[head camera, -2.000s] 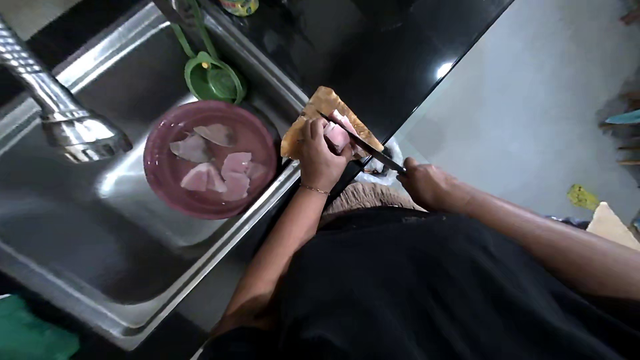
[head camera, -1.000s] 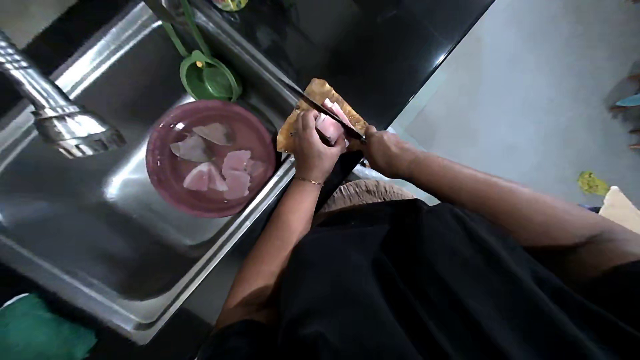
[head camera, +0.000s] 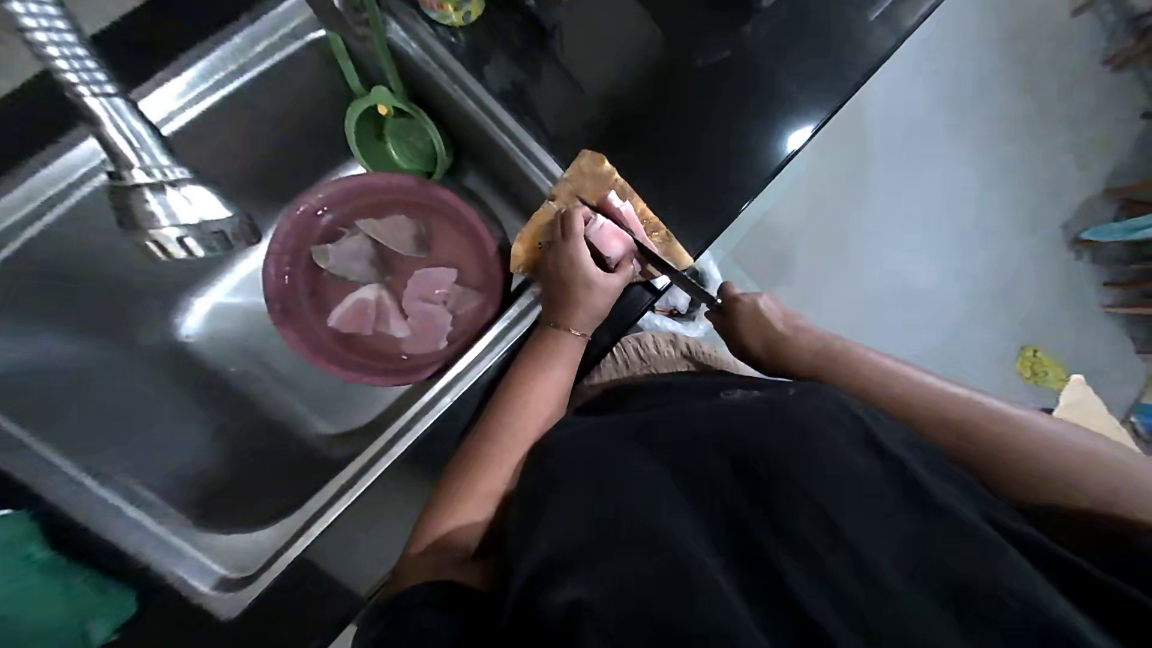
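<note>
A small wooden cutting board (head camera: 589, 175) lies at the sink's edge, partly over the black counter. On it my left hand (head camera: 579, 274) grips a chunk of pale pink meat (head camera: 609, 240). My right hand (head camera: 760, 330) is closed around the handle of a kitchen knife (head camera: 670, 270), whose blade crosses the board between that chunk and a pink slice (head camera: 630, 216). To the left, a maroon plastic basin (head camera: 281, 310) in the sink holds water and several pieces of pale meat (head camera: 427, 315).
A chrome faucet (head camera: 148, 184) reaches over the stainless steel sink (head camera: 243, 405). Green plastic strainers or dippers (head camera: 400, 139) stand behind the basin. A plastic bag (head camera: 675, 310) is below the board by the counter edge. Green cloth or plastic (head camera: 58, 585) lies at lower left.
My right hand moved with the knife toward the board between the two earlier frames, and is now drawn back to the right. My left hand stays on the meat.
</note>
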